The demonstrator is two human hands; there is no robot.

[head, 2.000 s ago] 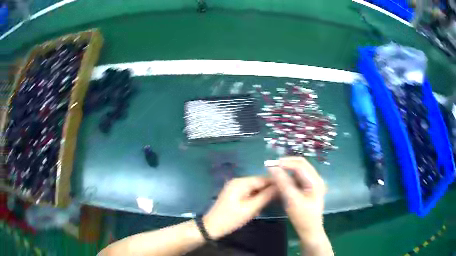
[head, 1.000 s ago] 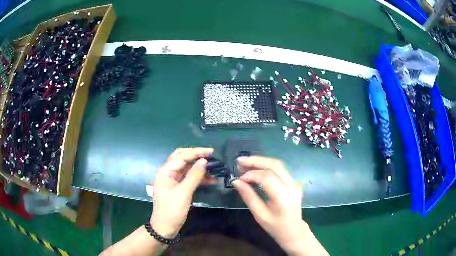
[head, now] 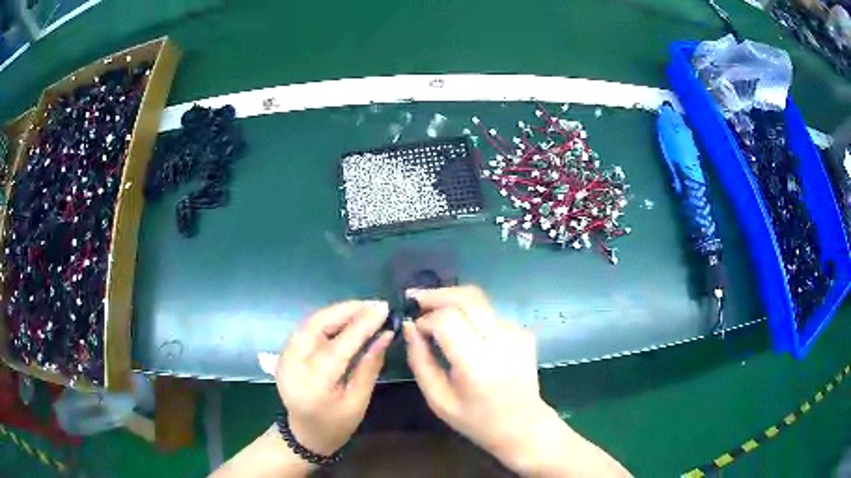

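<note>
My left hand and my right hand meet near the bench's front edge. Both sets of fingertips pinch a small black housing between them. The fingers cover most of it, and no wire can be made out on it. The dark square fixture lies just behind my fingers, its front part hidden by my right hand. The black screw tray stands behind it, its left and middle filled with silvery screws. Red wired connectors with white ends lie in a loose pile right of the tray.
Loose black housings lie left of the tray. A cardboard box of black pieces and red wires stands far left. The blue electric screwdriver lies at right beside the blue bin, which holds black parts and a clear bag.
My hands have closed together around the housing; a second earlier they were farther apart. The fixture shows behind the fingers. The whole view has shifted slightly.
</note>
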